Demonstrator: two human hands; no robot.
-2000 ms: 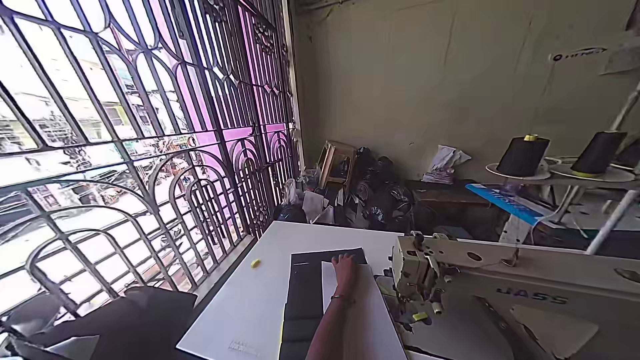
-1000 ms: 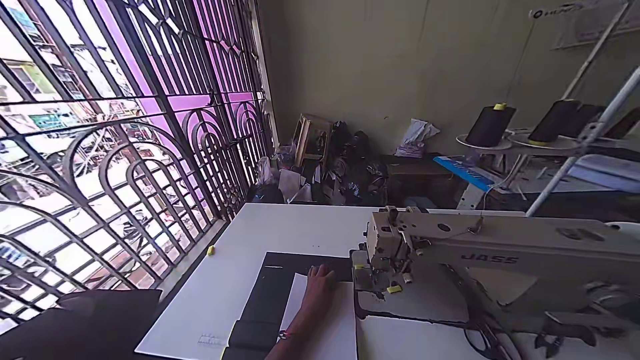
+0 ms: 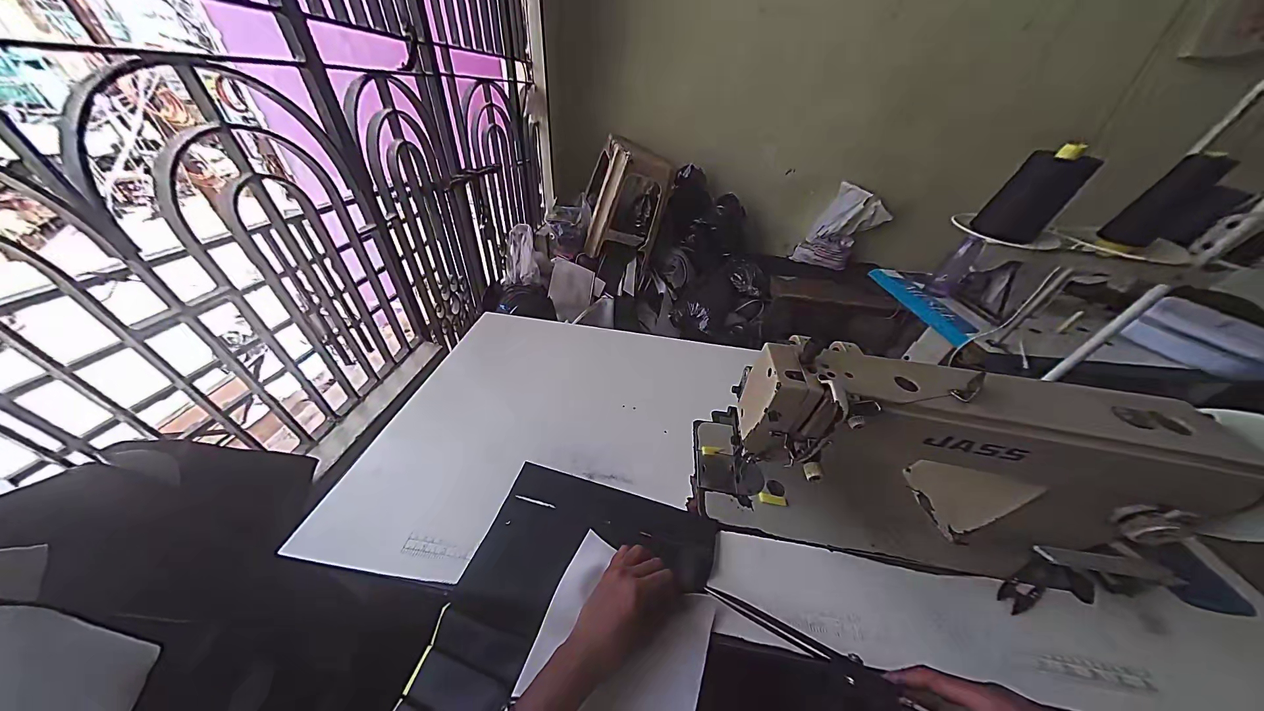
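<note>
My left hand [image 3: 637,597] rests with curled fingers on a white sheet [image 3: 671,657], probably paper, which lies on black fabric [image 3: 533,533] over the white sewing table. At the lower right, my right hand [image 3: 943,686] grips the handles of black-handled fabric scissors [image 3: 839,664]. Their long blades point left toward the corner of the sheet, beside my left fingers; whether they are fully closed is hard to tell. Part of the right hand is cut off by the frame. A beige industrial sewing machine [image 3: 987,444] stands just beyond the hands.
Small metal tools [image 3: 1047,578] lie below the machine arm. Black thread cones [image 3: 1037,197] stand behind it at the right. The white tabletop [image 3: 553,395] reaches toward black bags [image 3: 726,281] and a wooden frame [image 3: 632,197] by the wall. A metal window grille [image 3: 296,247] runs along the left.
My right hand has come into view at the lower right, holding scissors. The black fabric has shifted nearer on the table, with my left hand still on the white sheet. The view has tilted and moved.
</note>
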